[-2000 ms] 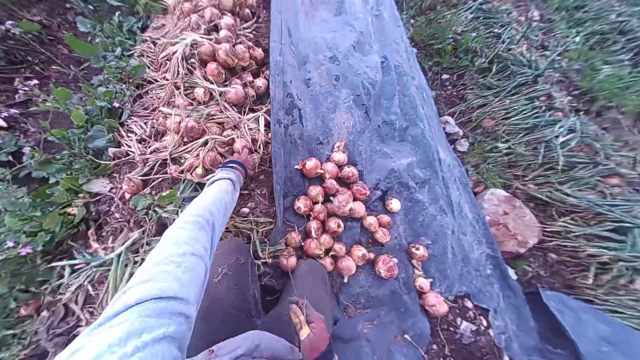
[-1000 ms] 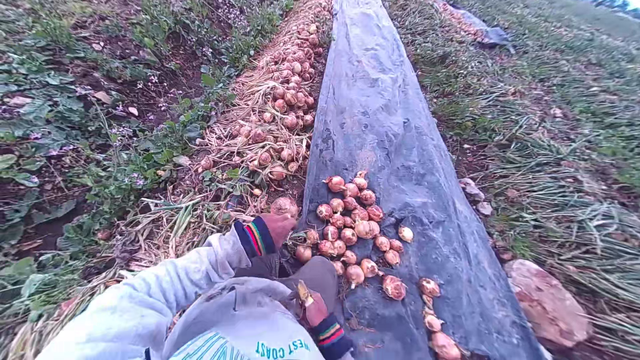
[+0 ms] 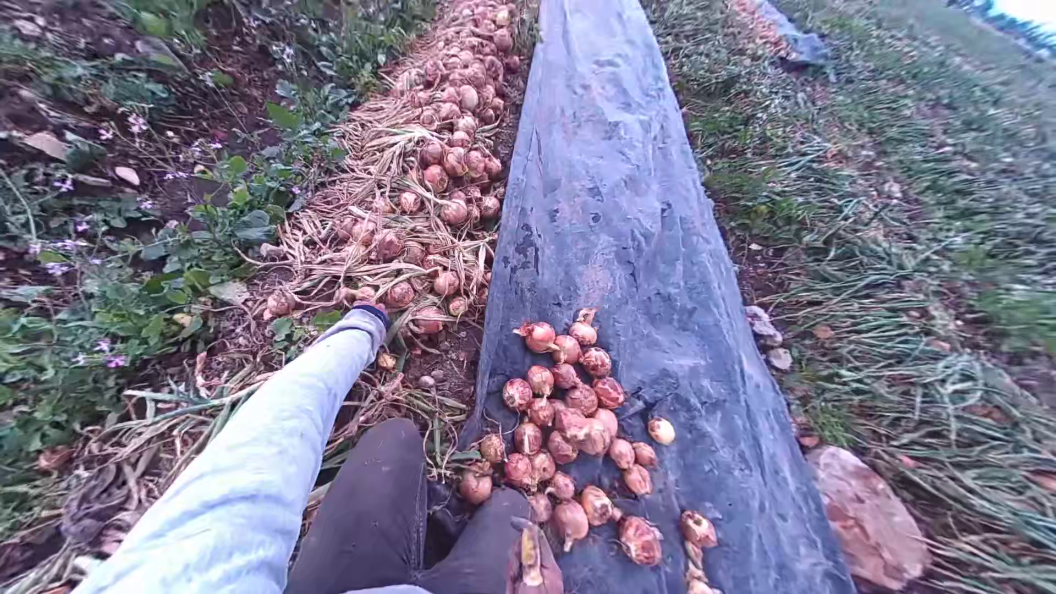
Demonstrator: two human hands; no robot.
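Note:
My left hand (image 3: 370, 306) reaches out to the near edge of a long row of pulled onions (image 3: 454, 212) with dried tops. Its fingers are mostly hidden beyond the dark cuff, among the onions and stalks, so its grip does not show. Low in the view, my right hand (image 3: 535, 571) is by my right thigh, closed on a small tool (image 3: 530, 554) with a yellowish part; its kind is unclear. Just beyond that hand, a loose group of onions (image 3: 581, 399) with short-cut tops lies on a dark plastic sheet (image 3: 610, 206).
Leafy weeds (image 3: 239, 202) with small purple flowers grow at the left. Right of the sheet lie a large reddish stone (image 3: 866, 516), smaller stones (image 3: 763, 324) and rows of green stalks (image 3: 891, 330). My knees (image 3: 371, 495) are close to the sheet's left edge.
A second ago my left hand was close to my lap with an onion in it; now it is stretched forward to the row. My right hand remains low with the tool.

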